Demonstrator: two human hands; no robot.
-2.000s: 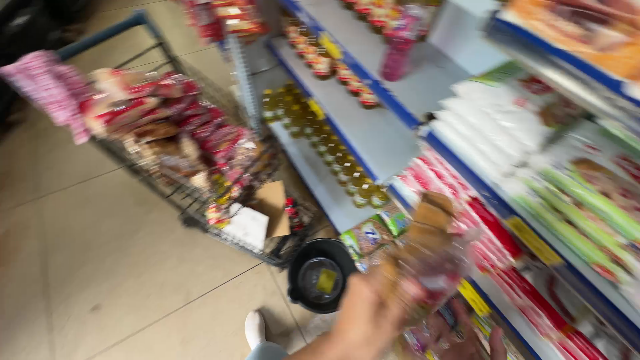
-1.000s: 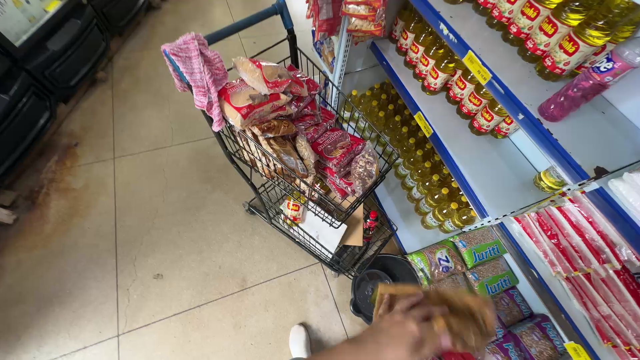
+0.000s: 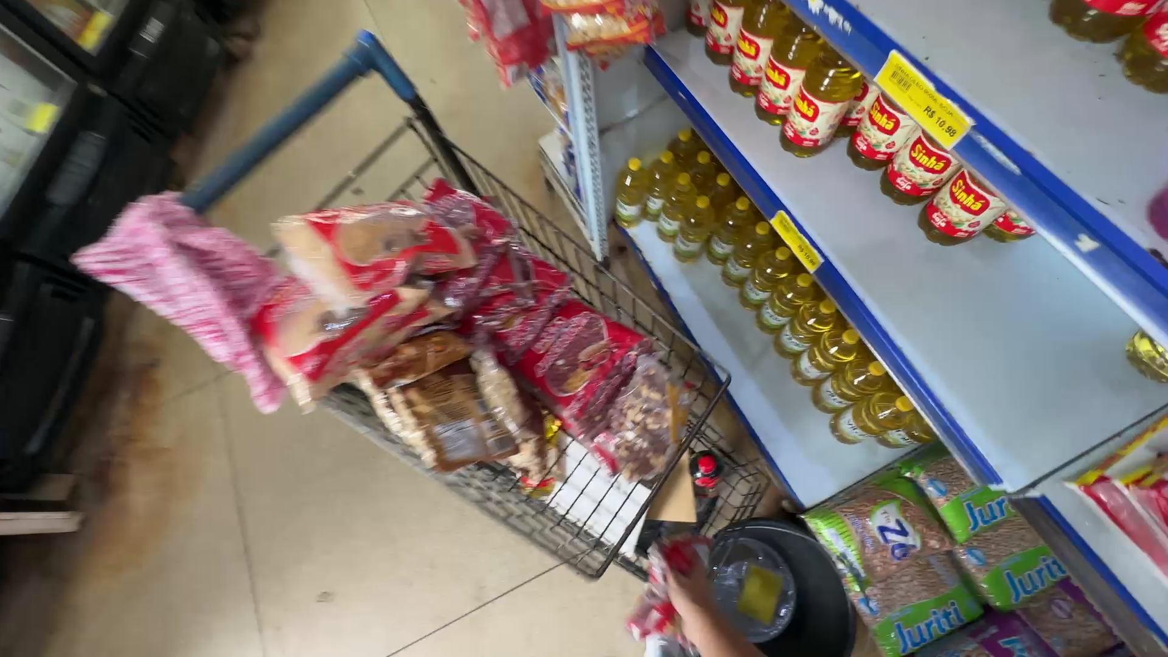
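My right hand [image 3: 689, 589], on an arm rising from the bottom edge, grips a small red and white plastic package [image 3: 657, 598]. It is beside a black bucket [image 3: 817, 593] with a clear round lid or container inside, near the lower end of a wire shopping cart [image 3: 593, 557]. My left hand is not in view. In the cart's upper basket lie red and clear food packages [image 3: 584, 351] and brown ones [image 3: 456, 415]. A pink and white cloth [image 3: 187, 283] hangs by the blue handle [image 3: 274, 128].
Blue-edged shelves [image 3: 821, 246] with cooking oil bottles [image 3: 776, 301] line the right. Bean packages [image 3: 912, 566] are stacked at lower right, near the bucket. Black crates or cabinets [image 3: 55, 365] stand at the left. A bottle with a red cap [image 3: 705, 467] is on the cart's lower rack.
One second ago a hand held a brown package to the right of the bucket; now a hand with a red and white package is at the bucket's left. The view has shifted closer to the cart.
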